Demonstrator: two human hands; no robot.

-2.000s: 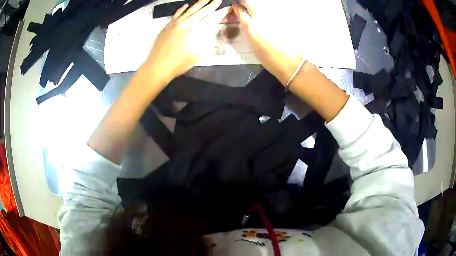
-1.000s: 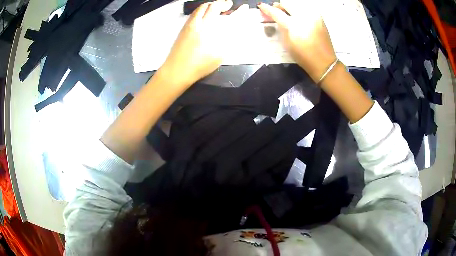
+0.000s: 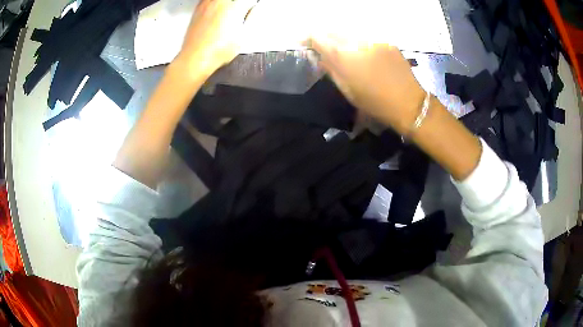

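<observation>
A loose heap of black strips (image 3: pixel 275 159) lies between my forearms. The white machine bed (image 3: pixel 294 32) is at the top, washed out by glare. My left hand (image 3: pixel 217 35) is over the bed's left part; its fingertips reach the top edge of the picture and I cannot tell what they hold. My right hand (image 3: pixel 364 70) is at the bed's front edge, blurred, with its fingertips by the upper end of the heap. Whether it touches or holds a strip cannot be made out.
Long black strips (image 3: pixel 77 57) lie fanned at the left. Short black pieces (image 3: pixel 518 121) are piled at the right. A shiny grey sheet (image 3: pixel 150 89) lies under the strips on the pale table (image 3: pixel 32 217). Orange fabric (image 3: pixel 38 300) is at the lower left.
My right hand has moved down from the top of the bed to its front edge. My left hand has shifted left and up. The camera view has shifted too.
</observation>
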